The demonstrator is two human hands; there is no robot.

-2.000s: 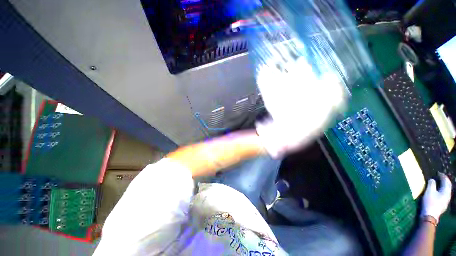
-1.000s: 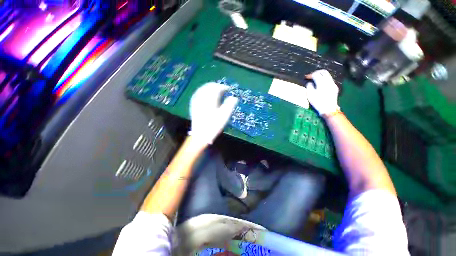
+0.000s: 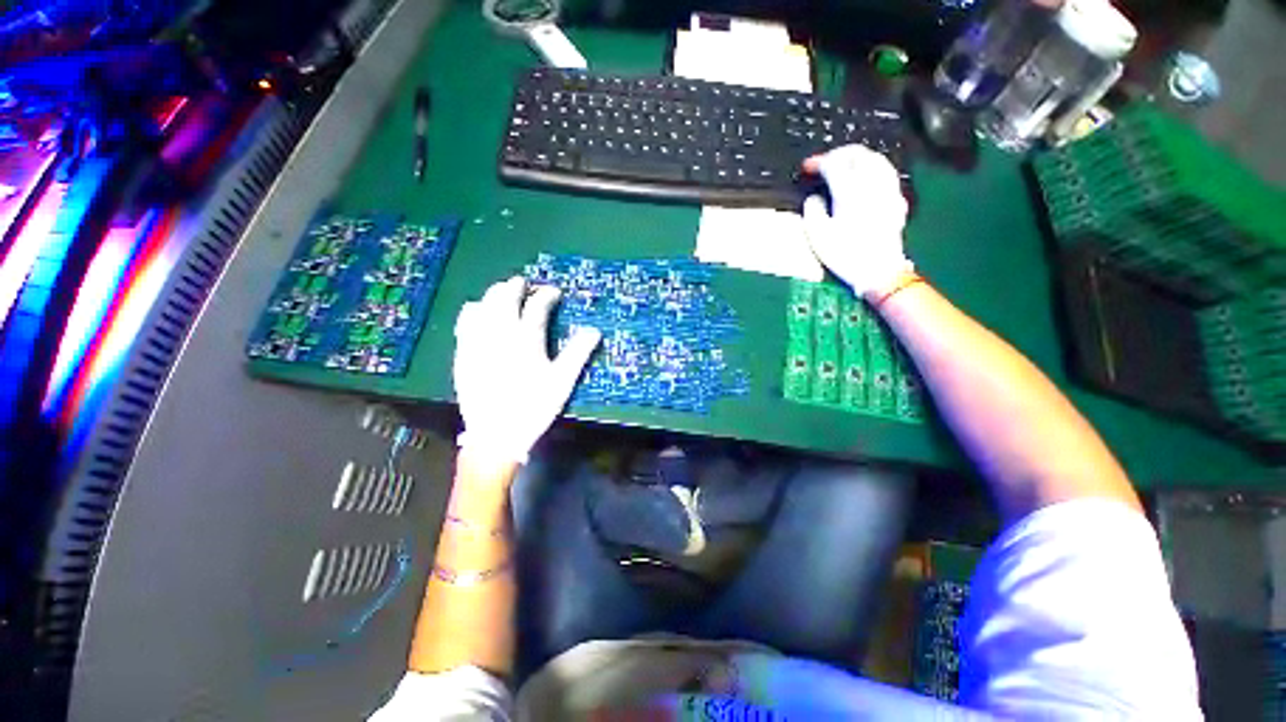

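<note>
A blue circuit board lies flat mid-desk in front of me. My left hand, in a white glove, is at its left edge, with thumb and fingers over that edge. My right hand, also white-gloved, rests at the right end of the black keyboard, fingertips on its keys. A green circuit board lies just below my right hand, partly hidden by the wrist and forearm. Another blue circuit board lies at the desk's left edge.
A paper note lies below the keyboard. A dark pen lies at left. Clear bottles stand at back right. A rack of upright green boards is at right. The grey machine borders the desk's left side.
The view has turned from the machine to the desk. The blue board my left hand carried now appears at the desk's left edge. My left hand has moved to the mid-desk blue board.
</note>
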